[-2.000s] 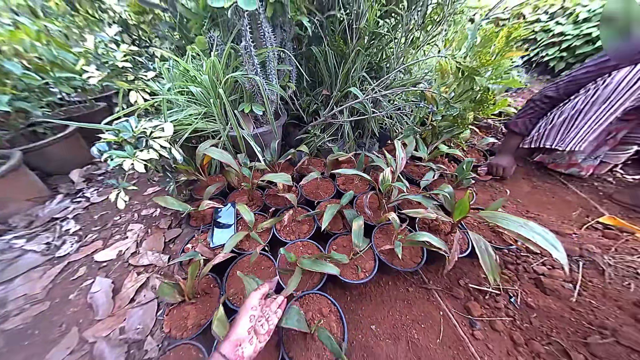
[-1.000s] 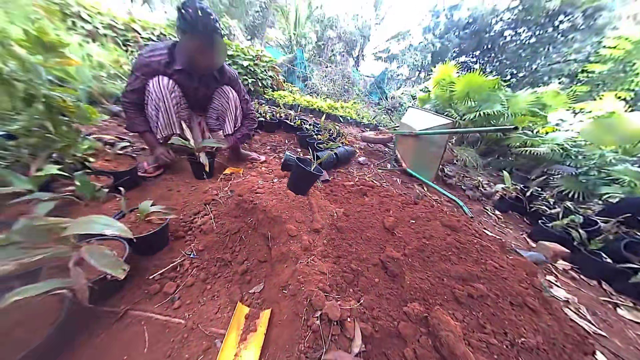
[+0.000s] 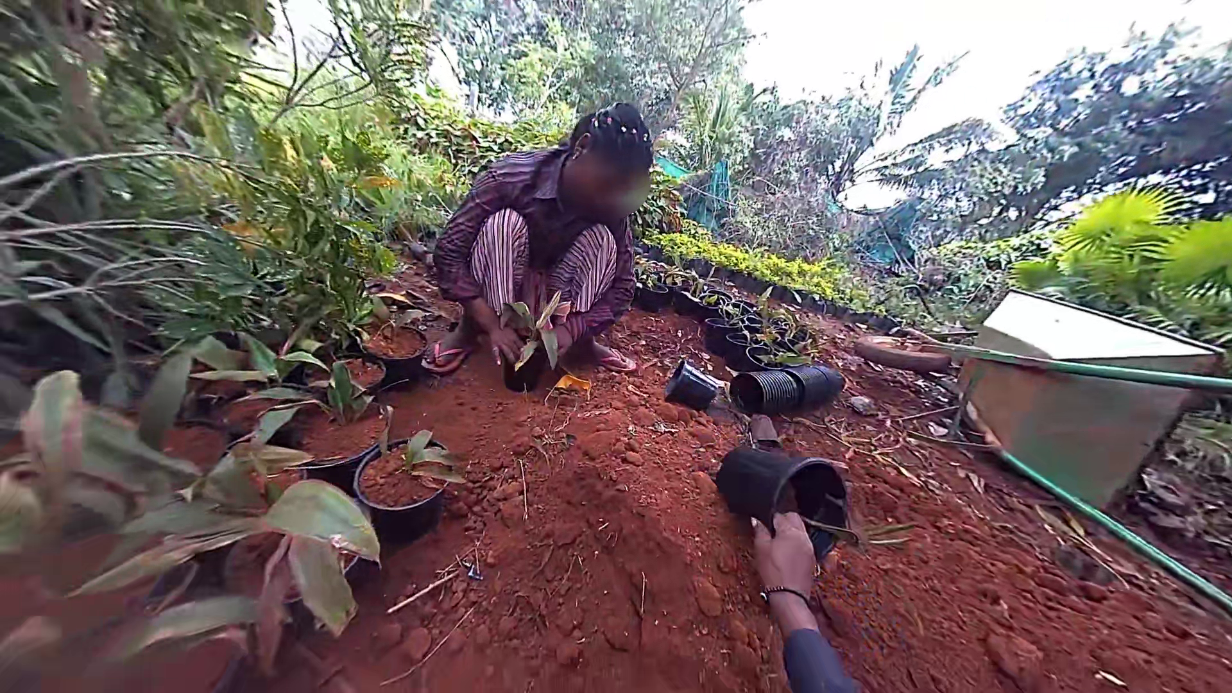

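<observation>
My right hand (image 3: 787,558), with a dark bracelet and a dark sleeve, grips the rim of a black plastic nursery pot (image 3: 756,481). The pot lies tilted on its side on red soil, its mouth towards the right. Thin green leaves (image 3: 884,534) stick out past its mouth; where their stem ends is hidden. My fingers are partly inside the pot. Just behind it is a short brown object (image 3: 764,430), too unclear to name. My left hand is out of view.
A co-worker (image 3: 553,231) squats ahead, hands around a small potted plant (image 3: 523,373). Stacked black pots (image 3: 784,389) lie behind my pot. Potted plants (image 3: 399,510) stand at left. A wheelbarrow (image 3: 1078,404) and a green hose (image 3: 1107,525) are at right; loose red soil (image 3: 616,568) lies in front.
The view has swung from the rows of potted plants to the soil heap. My right hand has come into view on a black pot; one second ago no hand of mine showed.
</observation>
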